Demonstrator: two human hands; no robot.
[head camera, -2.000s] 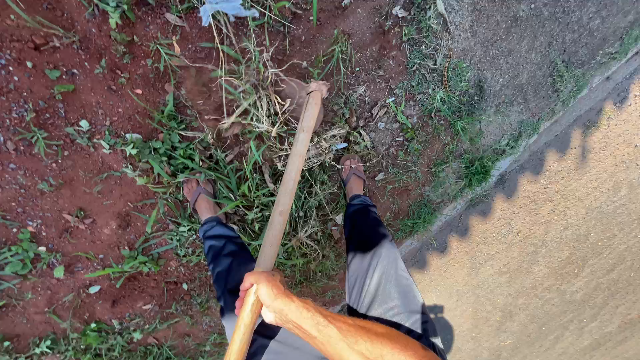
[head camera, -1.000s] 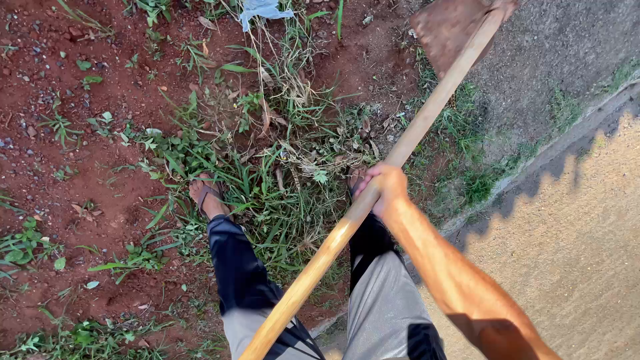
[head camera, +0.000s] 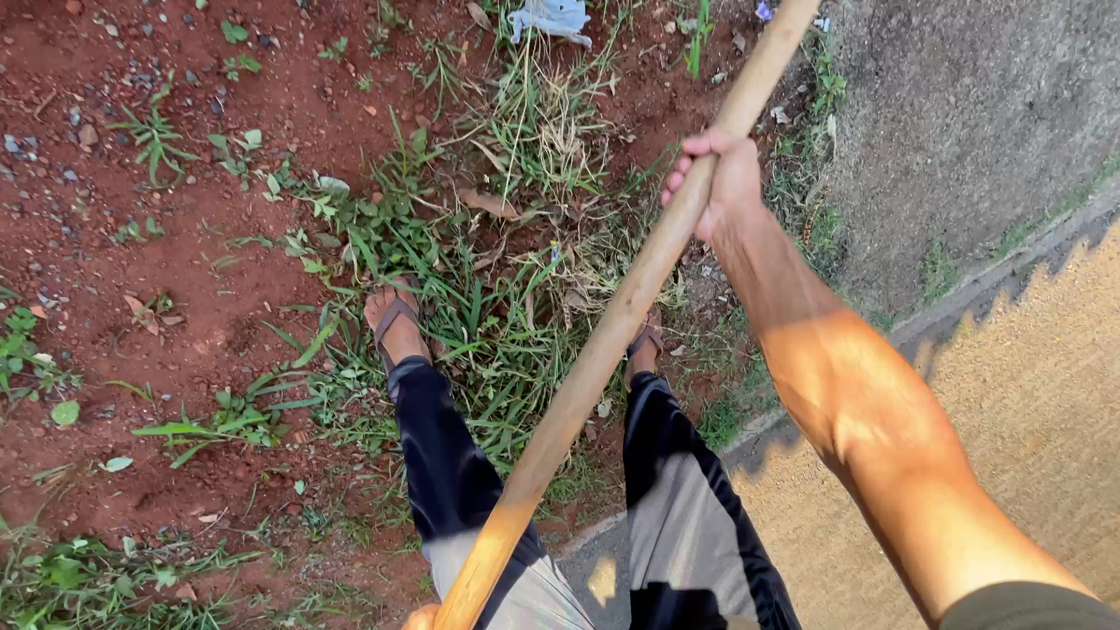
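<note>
A long wooden tool handle (head camera: 612, 328) slants across the view from the bottom middle to the top right; its head lies outside the frame. My right hand (head camera: 722, 179) is wrapped around the upper part of the shaft, arm stretched out. At the bottom edge, my left hand (head camera: 423, 618) shows only in part, closed about the lower end. Below the shaft, green grass and weeds (head camera: 472, 306) with dry stalks (head camera: 560, 122) grow between and ahead of my two feet.
My sandalled feet (head camera: 398, 319) stand on red soil (head camera: 219, 306) with pebbles. A pale blue scrap (head camera: 551, 19) lies at the top. To the right are a rough grey paved strip (head camera: 962, 114), a kerb edge (head camera: 962, 293) and a sunlit tan surface (head camera: 1006, 420).
My right hand has moved up and to the right with the handle. The tool's brown blade, seen at the top right a second ago, has left the view. Part of my left hand now shows.
</note>
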